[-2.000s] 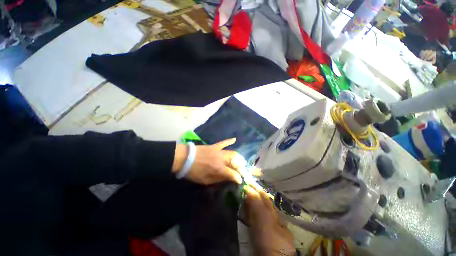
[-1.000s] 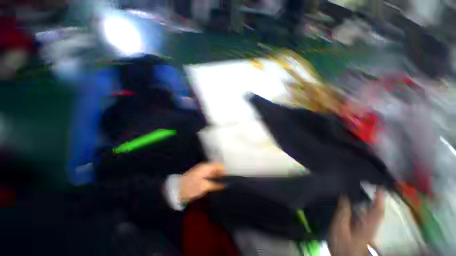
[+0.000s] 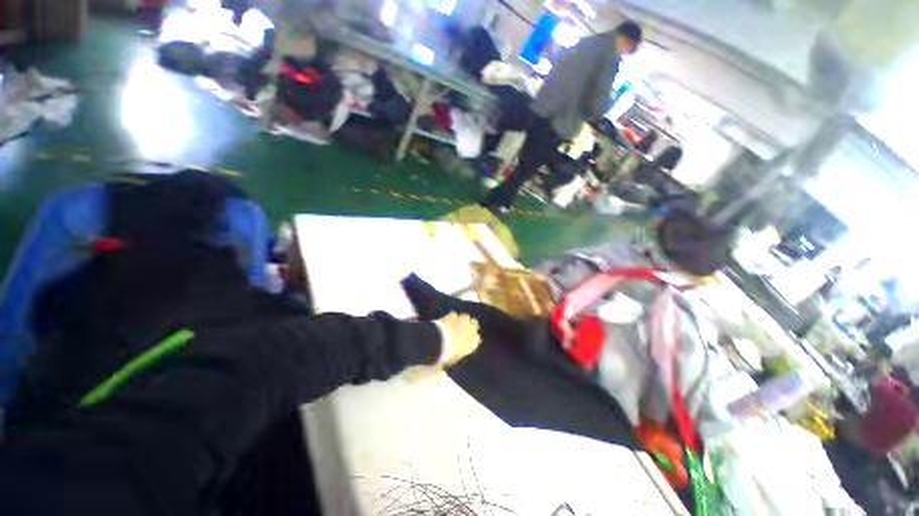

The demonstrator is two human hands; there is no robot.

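Observation:
A black cut panel [image 3: 534, 373] lies across the white table, its narrow end pointing to the back left. My left hand [image 3: 461, 338], in a black sleeve, is on the near left edge of the panel with its fingers curled. The image is soft, and I cannot tell if the fingers pinch the fabric. My right hand is not in view. A black bundle [image 3: 60, 312] with a bright green strip [image 3: 137, 368] lies at the left, partly over a blue tub [image 3: 247, 234].
The white table [image 3: 358, 267] has brown tape at its far edge. Grey and red pieces [image 3: 645, 343] are heaped beyond the panel. Dark loose threads [image 3: 428, 501] lie at the near edge. A person [image 3: 574, 91] is on the green floor beyond, near other worktables.
The view has swung left and up, away from the sewing machine. My left hand has left the darker work with the green strip and is now on the large panel. My right hand has gone out of view.

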